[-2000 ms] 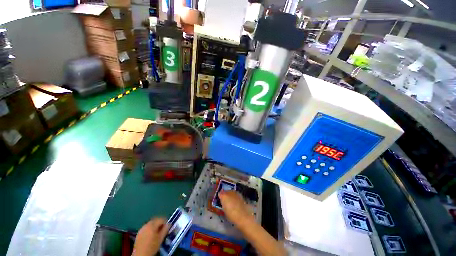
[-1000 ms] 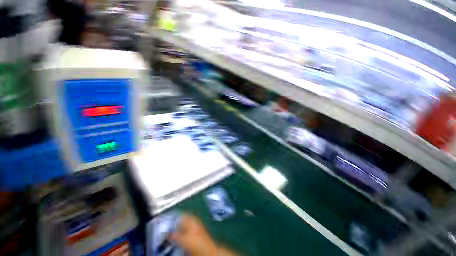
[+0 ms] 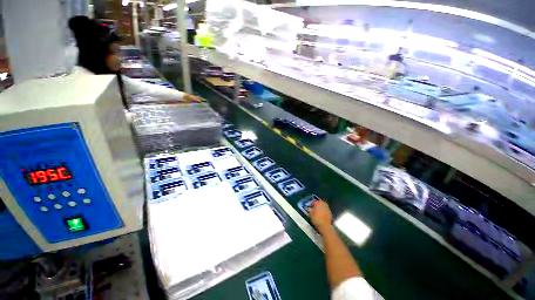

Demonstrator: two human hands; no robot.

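Observation:
My right hand [image 3: 320, 214] reaches over the green conveyor belt [image 3: 387, 258], its bunched fingers on the near corner of a small dark-and-white panel [image 3: 308, 203]. The fingertips are small and partly hide that corner. The panel lies flat or nearly flat at the near end of a line of similar panels [image 3: 278, 174]. Another panel [image 3: 263, 287] lies on the green surface at the bottom edge. My left hand is out of the picture.
White sheets [image 3: 214, 234] with panels in rows stand left of the belt. The cream temperature controller [image 3: 111, 158] and part of the press bed [image 3: 120, 269] are at left. A long shelf [image 3: 352, 108] runs above the belt's right side. Another person's arm [image 3: 152, 91] reaches in beyond clear trays [image 3: 176, 126].
The view has swung right from the press to the belt. My right hand has moved forward from beside the sheets onto the belt. My left hand, seen earlier with a panel, has left view.

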